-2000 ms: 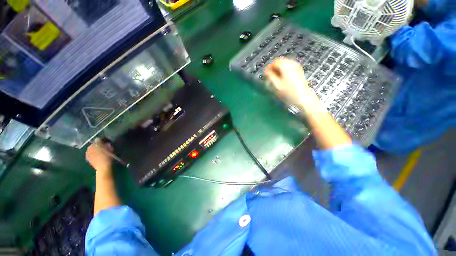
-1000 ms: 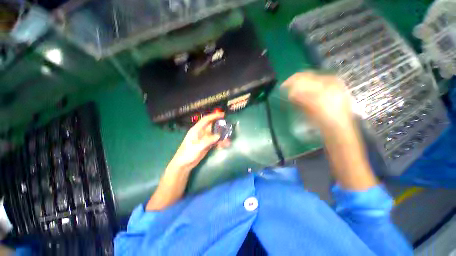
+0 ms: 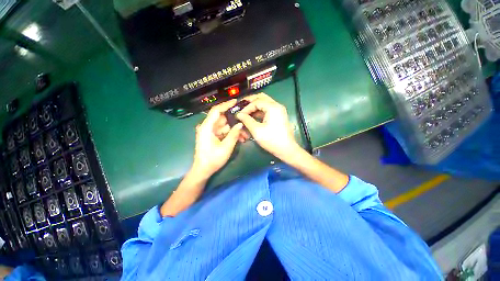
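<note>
A small black module is held between both hands, just in front of the black fixture machine. My left hand grips it from the left with thumb and fingers. My right hand has its thumb and fingertips on its right and upper side. Whether a small part is between the right fingertips cannot be told. The machine has red lit digits on its front edge, and the metallic and black fixture nest sits on its top.
A black tray of modules lies at the left, with loose modules behind it. A clear tray of shiny parts lies at the right, beside a white fan. A black cable runs down from the machine.
My right hand has moved left from beside the clear tray and joined my left hand at the module. The view has shifted, showing more of the black tray.
</note>
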